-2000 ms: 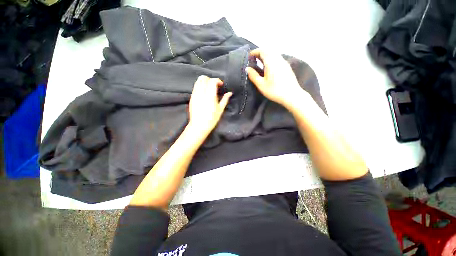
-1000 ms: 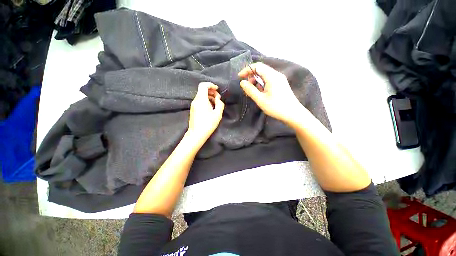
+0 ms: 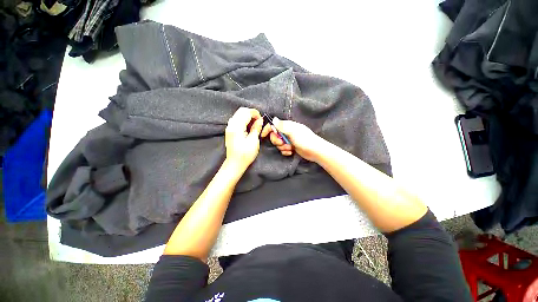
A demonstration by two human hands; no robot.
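Note:
A dark grey garment [image 3: 183,168] lies spread on the white tabletop, with light stitched lines on its upper part and a darker band along its lower edge. My right hand [image 3: 288,137] holds small thread snips [image 3: 279,135], blades pointing up and left toward my left fingertips. My left hand [image 3: 243,133] is over the middle of the garment, fingertips pinched together close to the snips. What is between the left fingertips is too small to tell.
A black phone [image 3: 475,145] lies at the right beside a heap of dark garments [image 3: 501,76]. A plaid bundle [image 3: 89,23] is at the top left. A blue bin [image 3: 26,177] stands left of the table [image 3: 413,71]. A red stool [image 3: 501,265] is at the lower right.
My right hand has moved down and left from the light stitched seam, bringing the snips beside my left fingertips. My left hand has stayed nearly in place.

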